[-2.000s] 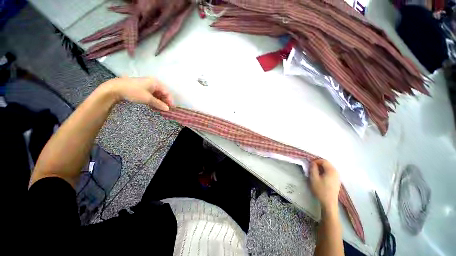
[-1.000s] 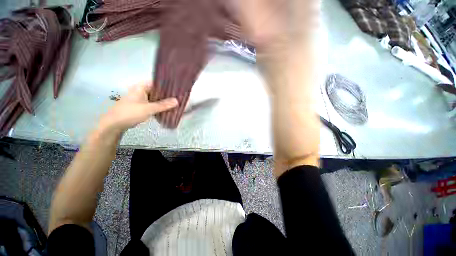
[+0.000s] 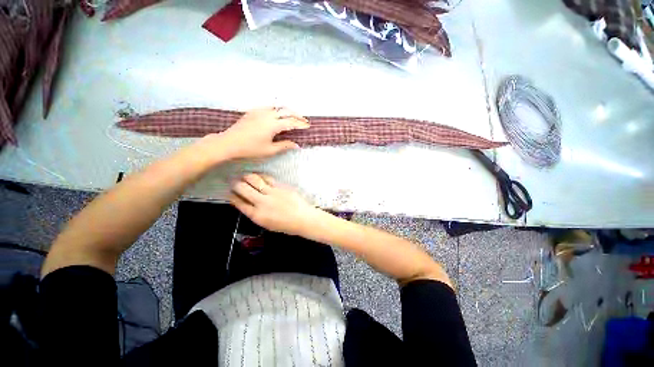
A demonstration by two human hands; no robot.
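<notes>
A reddish-brown checked fabric band (image 3: 373, 131) with pointed ends lies flat across the table. My left hand (image 3: 267, 135) rests on it left of its middle, fingers apart. My right hand (image 3: 269, 206) is below the band at the table's near edge, fingers curled with the fingertips close together. Whether it pinches a needle is too small to tell. A fine pale thread (image 3: 232, 244) hangs below the right fingertips. Black-handled shears (image 3: 514, 197) lie at the band's right end, their blades partly under it.
A coil of grey-white cord (image 3: 531, 122) lies at the right. The stack of bands (image 3: 401, 16), a plastic bag (image 3: 330, 23) and a red piece (image 3: 224, 21) are at the back. More bands (image 3: 25, 61) lie at the left. Darker plaid cloth (image 3: 609, 16) is far right.
The bunch of bands that my left hand held a second ago is gone from it. One band now lies flat under that hand. My right hand has come down and left to the near edge.
</notes>
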